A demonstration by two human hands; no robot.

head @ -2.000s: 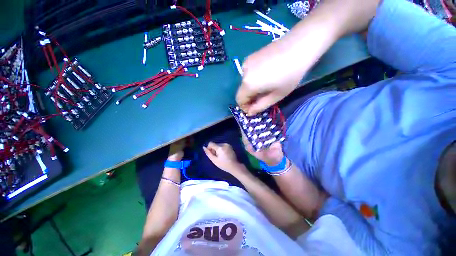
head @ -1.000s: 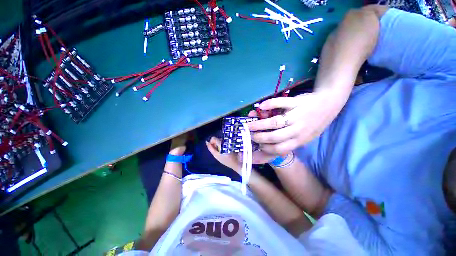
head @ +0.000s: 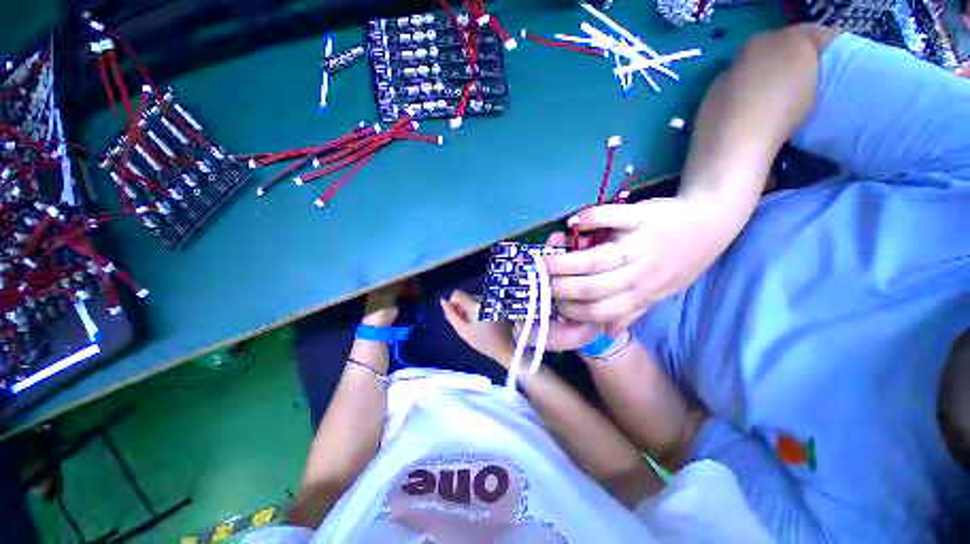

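Note:
My left hand [head: 383, 304] is small and partly hidden at the bench edge, above a blue wrist strap [head: 381, 333]; its grip is unclear. My right hand [head: 468, 319] is loosely curled over my dark lap with fingertips slightly apart and nothing visible in it. Just beside it, another person's two hands hold a circuit board panel [head: 508, 278] below the bench edge. Two white cables [head: 539, 329] hang from it and red cables [head: 608, 170] rise behind it. Red-and-black cables [head: 351, 154] lie fanned on the green bench [head: 351, 244].
A wired panel [head: 176, 175] lies left of the cables, and another panel [head: 436, 69] lies behind them. White cables [head: 638, 53] lie at the back right. A heap of wired boards [head: 43, 255] sits far left on a black tray [head: 106, 345]. The person in light blue [head: 734, 308] is close on the right.
The other person's raised hand has come down over the held panel, which has turned and moved left; white cables now hang from it. My hands have barely moved. The view has shifted slightly.

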